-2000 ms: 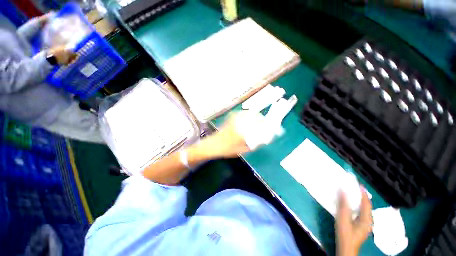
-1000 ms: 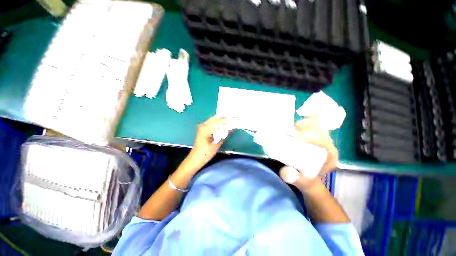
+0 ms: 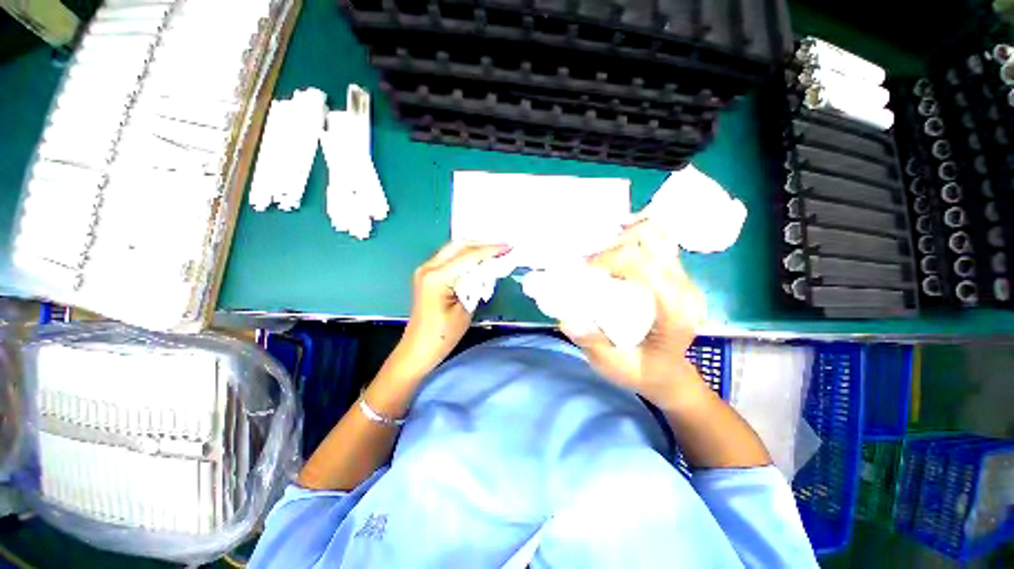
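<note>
My left hand [image 3: 439, 295] is closed around a small white piece [image 3: 478, 283] at the lower left of the white work sheet [image 3: 539, 211]. My right hand [image 3: 667, 317] holds a rounded white wad that looks like a wiping cloth [image 3: 606, 302], just right of the left hand. Glare hides whether a housing is inside it. Another crumpled white cloth [image 3: 697, 209] lies right of the sheet. Two small groups of white housings [image 3: 289, 150] lie on the green mat left of the sheet.
Stacked black trays [image 3: 556, 89] stand behind the sheet. A black slotted tray [image 3: 851, 222] with white pieces at its back and more filled trays [image 3: 956, 189] are at right. A carton tray of housings [image 3: 139, 145] is at left, bagged housings [image 3: 128, 433] below it. Blue crates [image 3: 828, 445] are below right.
The view has turned and shifted slightly since a second ago. Both hands are still in front of the sheet; the wad in my right hand is now closer to my left hand.
</note>
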